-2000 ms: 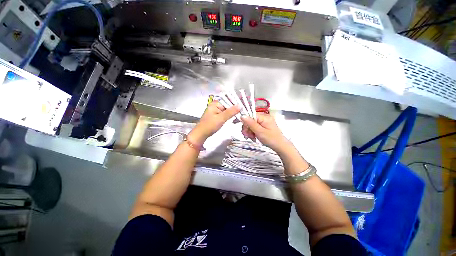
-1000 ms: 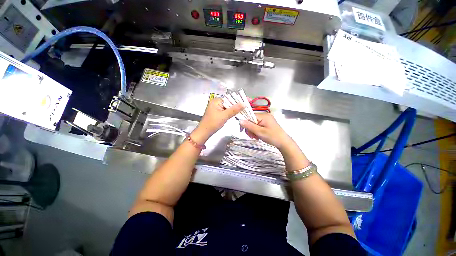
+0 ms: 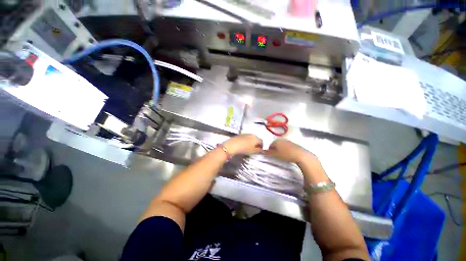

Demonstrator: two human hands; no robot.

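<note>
White cables [image 3: 268,172] lie in a loose heap in the steel collecting tray [image 3: 340,168]; a few more [image 3: 189,138] lie at its left part. My left hand [image 3: 245,145] and my right hand [image 3: 282,150] are close together over the tray, just above the heap. Their fingers are curled and blurred, and I cannot tell whether they hold cables. Small scissors [image 3: 276,124] with red loop handles lie on the steel plate beyond my hands.
A steel cover plate [image 3: 204,104] with yellow labels is left of centre. A blue hose [image 3: 145,56] arches above a white unit [image 3: 66,92] at left. Papers [image 3: 386,84] lie on the vented cover [image 3: 449,97] at right. A blue crate [image 3: 416,219] stands lower right.
My hands have lowered towards the tray, and the fanned white cables no longer show between them. The scissors are now fully visible. The transfer clamp has moved right. The view has shifted.
</note>
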